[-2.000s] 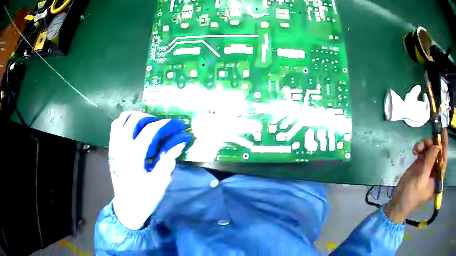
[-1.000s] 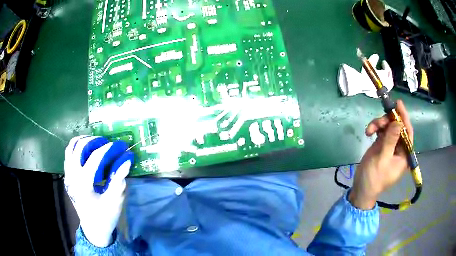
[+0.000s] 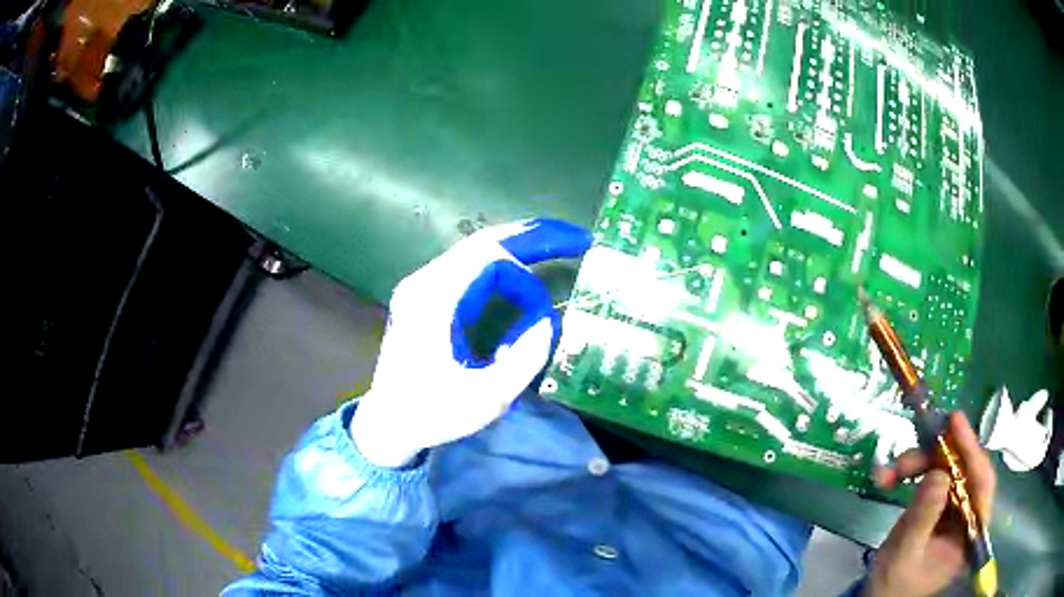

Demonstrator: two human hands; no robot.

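Note:
The large green circuit board lies tilted in view on the bench, with glare on its near part. My left hand, in a white glove with blue fingertips, is at the board's left edge. Its thumb and finger pinch thin solder wire, whose end reaches over the board. My bare right hand is at the lower right, partly cut off by the frame's edge. It holds the soldering iron like a pen, its tip above the board's middle right. Whether the tip touches the board I cannot tell.
A spare white glove lies right of the board. A black tray edge and an orange-brown item are at the upper left. The green mat ends at the bench edge. Black crates stand beside the bench at left.
The view has swung left, so the board appears further right. My right hand has brought the iron from beside the spare glove to over the board. My left hand keeps the wire near the board's left edge.

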